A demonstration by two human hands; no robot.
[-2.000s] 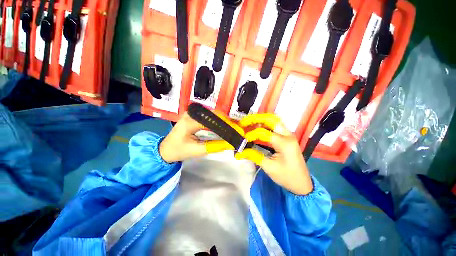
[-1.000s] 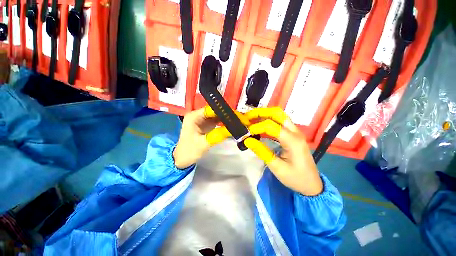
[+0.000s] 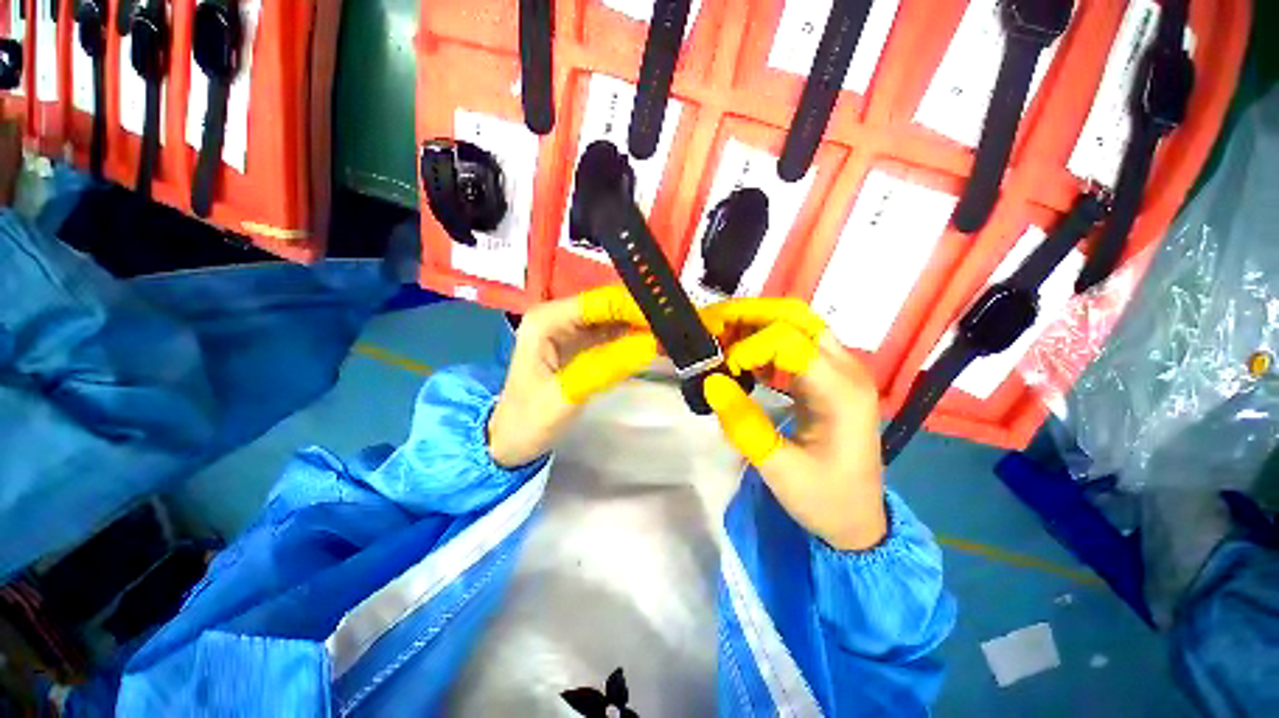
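A black watch strap [image 3: 650, 281] with a row of holes is held between both hands above the lap. Its free end points up and left, over the tray edge; a metal buckle piece [image 3: 700, 363] shows near its lower end. My left hand [image 3: 558, 368], with yellow finger cots, grips the strap from the left side. My right hand [image 3: 802, 407], also with yellow finger cots, pinches the strap at the metal piece with thumb and fingers. Whether a watch case hangs on the strap is hidden by the fingers.
An orange-red tray [image 3: 797, 271] ahead holds black watches on white slips; one compartment shows only a white slip [image 3: 892, 258]. A second tray [image 3: 288, 183] stands left. A clear plastic bag [image 3: 1143, 365] lies right. A paper scrap [image 3: 1021, 654] lies on the blue floor.
The strap has turned steeper, its free end now further up over the tray. The fingers have shifted slightly around the metal piece. The view has moved a little, shifting the trays.
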